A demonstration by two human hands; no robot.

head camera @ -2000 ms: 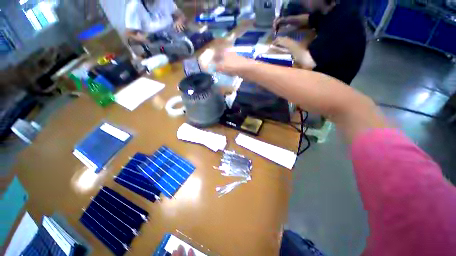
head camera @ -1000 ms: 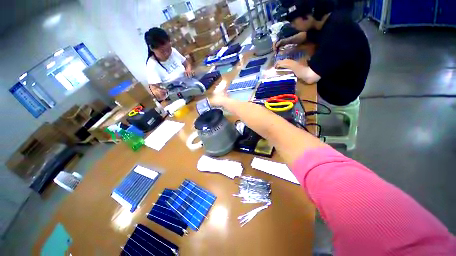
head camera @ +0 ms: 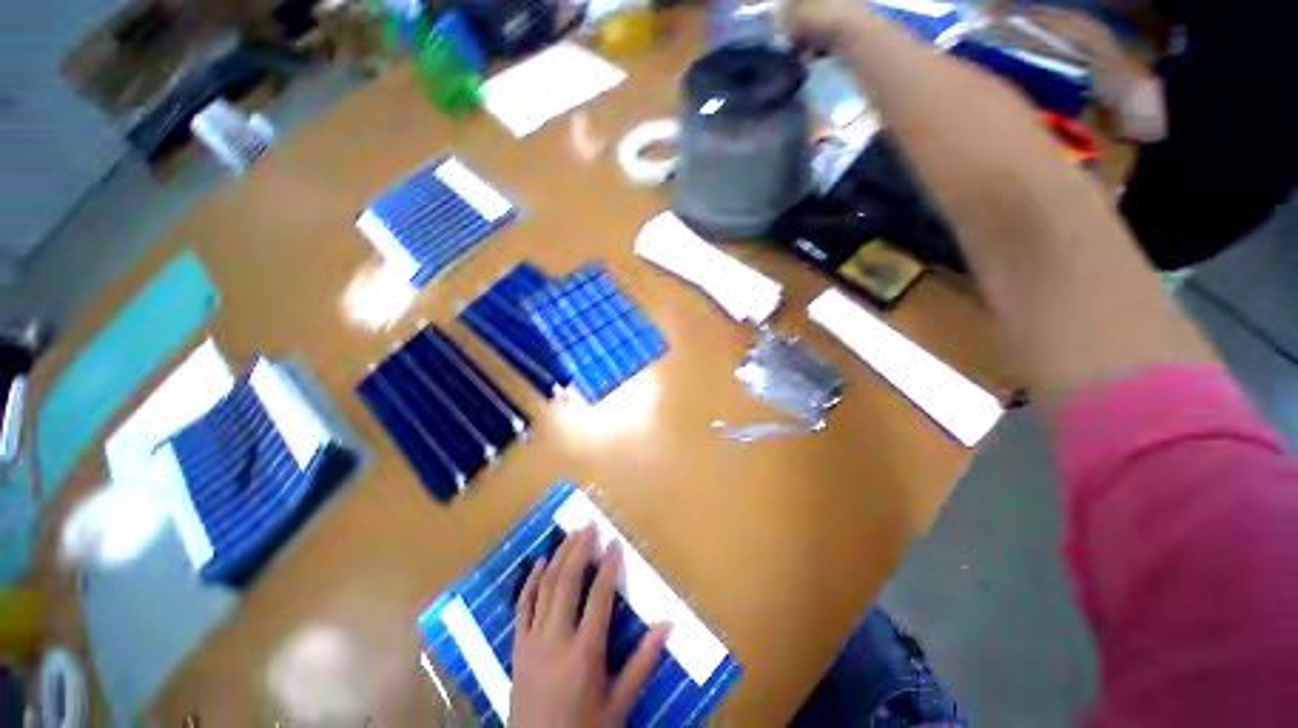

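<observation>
A blue solar cell assembly (head camera: 463,597) with two white strips lies at the bottom centre. My left hand (head camera: 570,633) rests on it, palm down, fingers apart, with the wrist cut off by the bottom edge. My right arm in a pink sleeve reaches across the right side to the top. My right hand (head camera: 823,20) is blurred at the top edge, beside a pale object just behind the grey appliance (head camera: 740,157); whether it holds anything cannot be told.
Dark tabbed cells (head camera: 441,410), lighter cells (head camera: 598,334), a silver ribbon pile (head camera: 787,381) and white strips (head camera: 911,370) lie mid-table. A stack of blue pieces (head camera: 249,462) is at left. A black tray with a yellowish sponge (head camera: 883,270) and a tape roll (head camera: 651,152) are behind.
The view has tipped down, bringing my left hand and the assembly into full view. My right arm remains stretched toward the far side of the grey appliance.
</observation>
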